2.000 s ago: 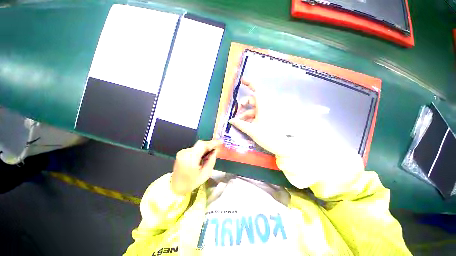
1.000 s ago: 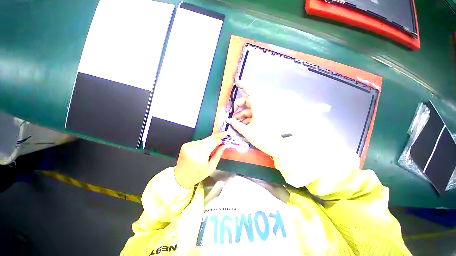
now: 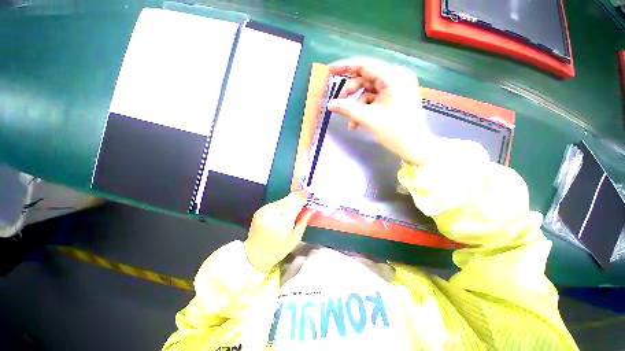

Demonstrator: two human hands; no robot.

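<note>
A laptop lid (image 3: pixel 384 185), grey and shiny with a dark rim, lies in a red tray (image 3: pixel 411 235) in front of me. A thin black adhesive strip (image 3: pixel 321 140) runs along the lid's left edge. My right hand (image 3: pixel 370 103) is at the lid's upper left corner, with thumb and fingers pinched at the strip's upper end. My left hand (image 3: pixel 279 223) is at the lower left corner, its fingertips at the strip's lower end; whether they grip it is hard to tell. The strip looks straight between the hands.
Strip sheets (image 3: pixel 178 75), white above and black below, lie left of the tray on the green belt (image 3: pixel 41 89). Spare black sheets (image 3: pixel 593 206) on clear plastic lie at the right. Another lid in a red tray (image 3: pixel 497 45) is at the upper right. A whitish bin (image 3: pixel 55 209) stands at lower left.
My right hand has moved up along the lid's left edge to the upper corner. My left hand stays near the lower corner. The strip between them now looks straight.
</note>
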